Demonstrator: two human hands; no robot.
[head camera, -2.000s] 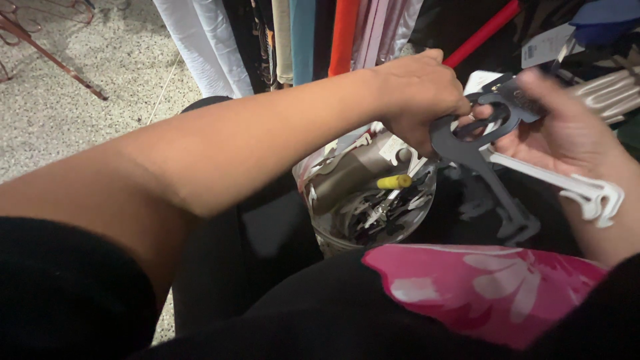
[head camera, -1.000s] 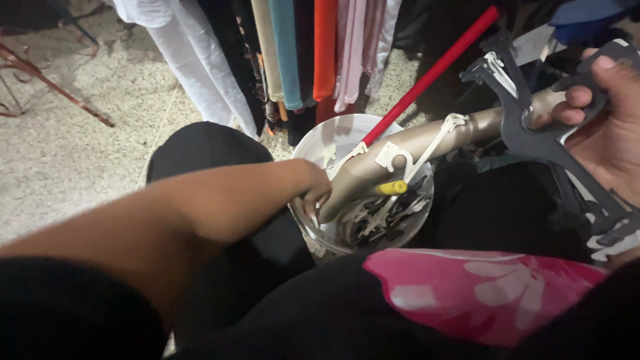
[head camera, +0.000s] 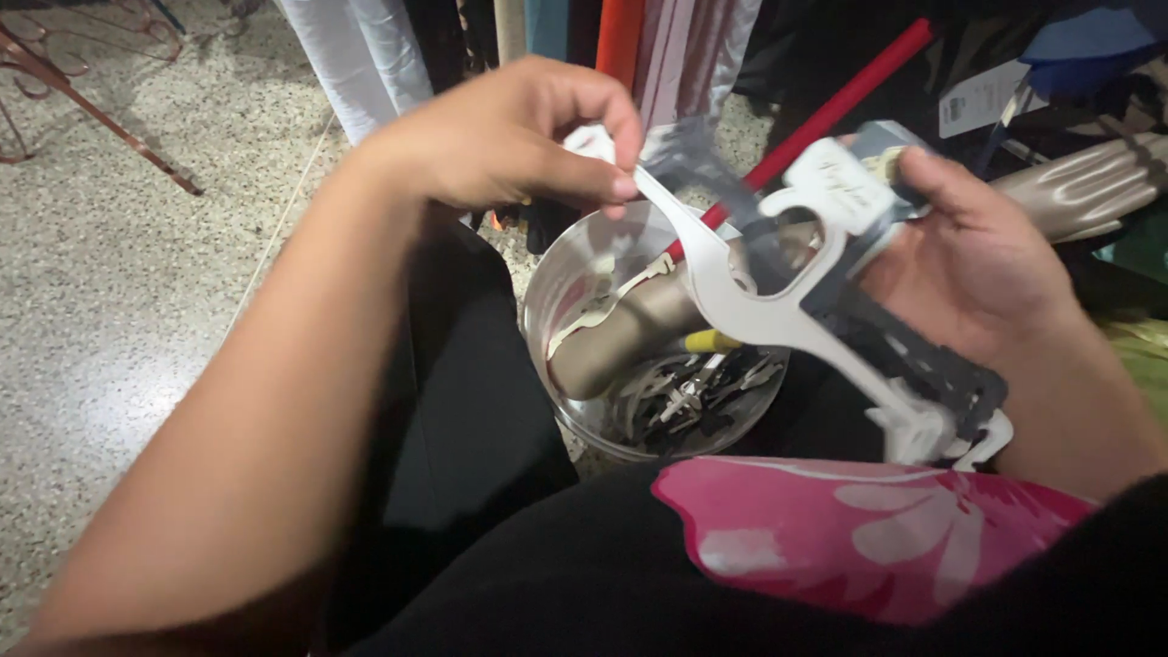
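Observation:
My left hand (head camera: 520, 137) pinches one end of a white plastic hanger (head camera: 757, 315) between thumb and fingers. The hanger slants down to the right, across the front of my right hand (head camera: 976, 242), which holds dark grey plastic hangers (head camera: 931, 351) and a small card with writing. Beneath the hangers stands a clear plastic bucket (head camera: 538, 315). Inside it are a beige mannequin arm (head camera: 630, 333), another white hanger piece (head camera: 616, 301), a yellow-ended object (head camera: 712, 341) and a pile of small dark and metallic pieces (head camera: 689, 397). Some of the grey hangers are blurred.
A red rod (head camera: 830, 109) slants up right from the bucket. Hanging fabrics (head camera: 620, 46) are behind it. A mannequin hand (head camera: 1086, 182) and a white tag (head camera: 981, 99) lie at right. Pink floral fabric (head camera: 867, 538) is near my lap; a metal frame (head camera: 100, 109) stands on the speckled floor.
My left hand has risen from the bucket's rim and now grips a white hanger's end. My right hand has come left, nearer the bucket, with the grey hangers.

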